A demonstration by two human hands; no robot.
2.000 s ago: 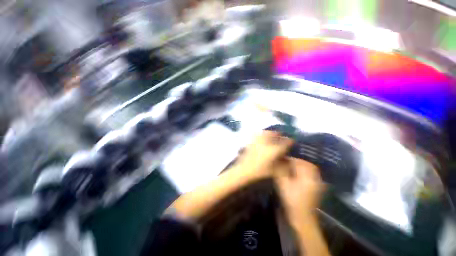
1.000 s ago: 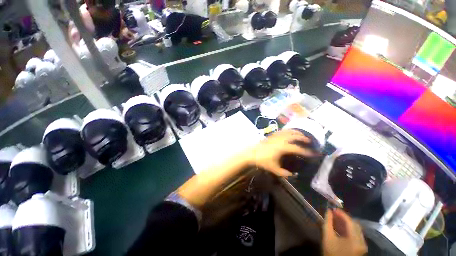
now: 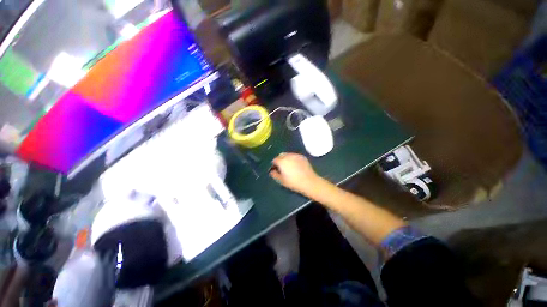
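Note:
My right hand (image 3: 292, 171) rests low over the green bench (image 3: 273, 207), between the yellow tape roll (image 3: 265, 137) and the bench's front edge. Its fingers are curled by a small dark spot; whether it grips something cannot be told. My left hand is out of the picture. A dome camera (image 3: 137, 249) with white housing and black ball stands at the lower left, blurred. A white mouse (image 3: 316, 135) lies just beyond my right hand. A bright white area (image 3: 192, 210), overexposed, covers the bench between the camera and my hand.
A monitor (image 3: 114, 90) stands at the upper left. A black label printer (image 3: 279, 39) stands at the back, with a curled white label strip (image 3: 315, 90) before it. A brown carton (image 3: 456, 108) stands right of the bench, with a white-and-black item (image 3: 408, 172) at its near side. More cameras blur at far left.
The view has swung right; the camera row is mostly out. My left hand has left the picture. My right hand has moved from beside the cameras to near the tape and mouse.

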